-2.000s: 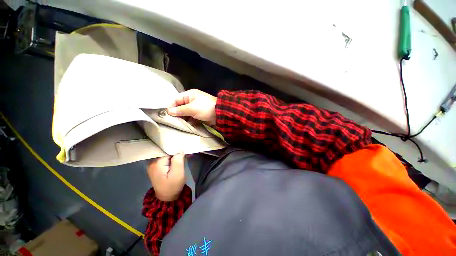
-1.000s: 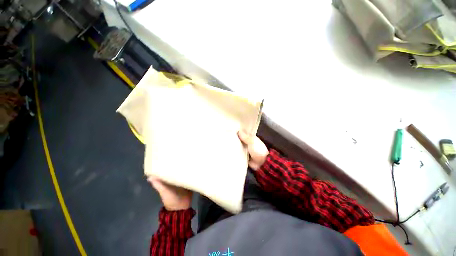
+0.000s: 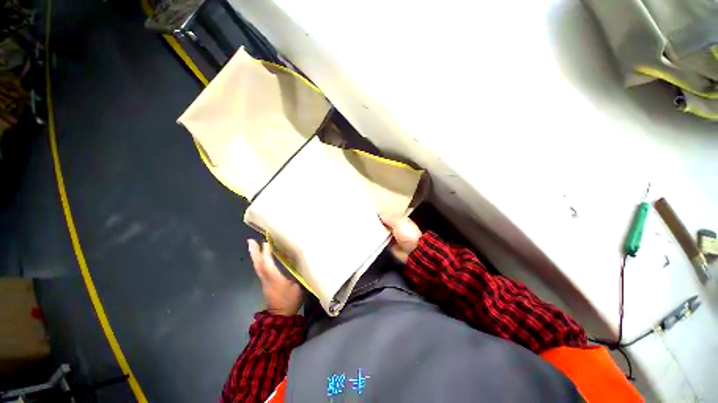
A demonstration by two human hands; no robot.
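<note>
A cream handbag body (image 3: 327,208) with yellow edge strips lies over my lap, its rim end towards me. My right hand (image 3: 403,234) holds its right side, thumb on top and fingers hidden underneath. My left hand (image 3: 277,279) is at its left edge, fingers apart and pointing up; whether it touches the bag is hard to tell. Another cream bag body (image 3: 250,126) with yellow edges lies just beyond, by the table's edge.
The long white table (image 3: 488,157) runs along the right. On it are a green-handled tool (image 3: 637,229) with a cord, a brown stick (image 3: 681,235), a small bottle (image 3: 708,243), metal snips (image 3: 679,313) and more bags (image 3: 669,47). A carton (image 3: 22,323) stands on the floor at left.
The bag has turned and come lower towards my lap, uncovering the other bag beyond it. My left hand has moved from under the bag's near edge to its left side, with its fingers spread.
</note>
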